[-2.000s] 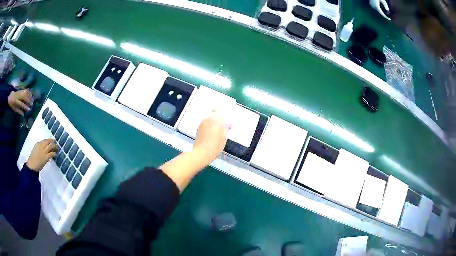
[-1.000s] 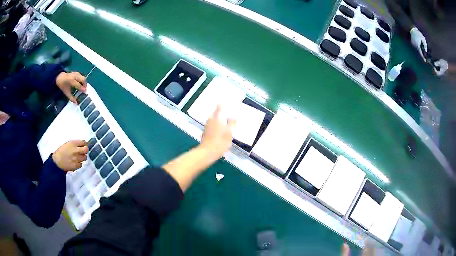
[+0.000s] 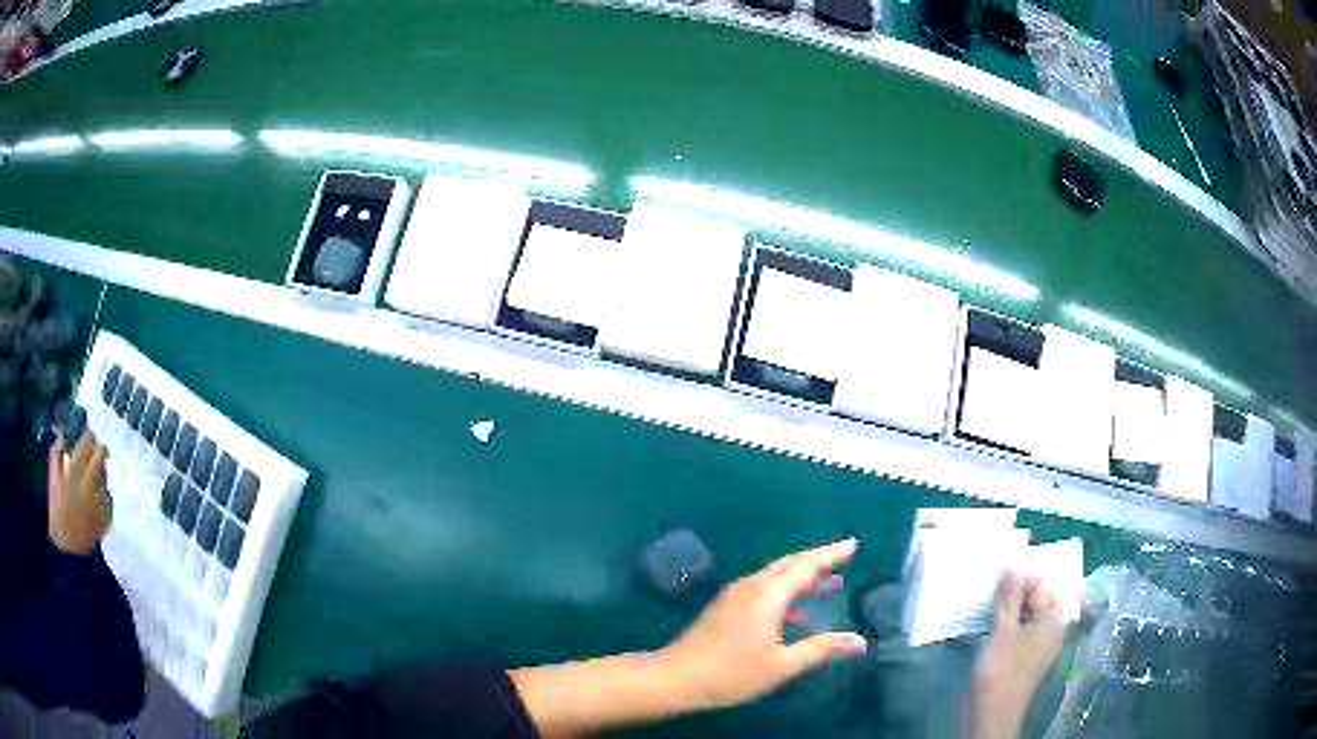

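Observation:
My left hand (image 3: 751, 635) is open over the bench, fingers spread and pointing right, holding nothing. My right hand (image 3: 1018, 643) is at the lower right, its fingers closed on a thin white card (image 3: 1062, 566). The card touches or overlaps the right side of a stack of white cards (image 3: 953, 578). A grey charging case (image 3: 677, 560) lies left of my left hand. A dark, blurred case-like thing (image 3: 878, 606) lies between my left fingertips and the stack.
Open boxes (image 3: 347, 238) and white lids (image 3: 457, 248) line the green belt's near edge. Several boxes hold white cards. A neighbouring worker's hand is by a white tray of cases (image 3: 267, 498). A clear plastic blister tray (image 3: 1199, 635) lies right. A small white scrap (image 3: 483, 429) lies mid-bench.
My left hand has moved from the boxes on the belt down to the bench, leaving a card in a box. My right hand has come further into view and grips a card.

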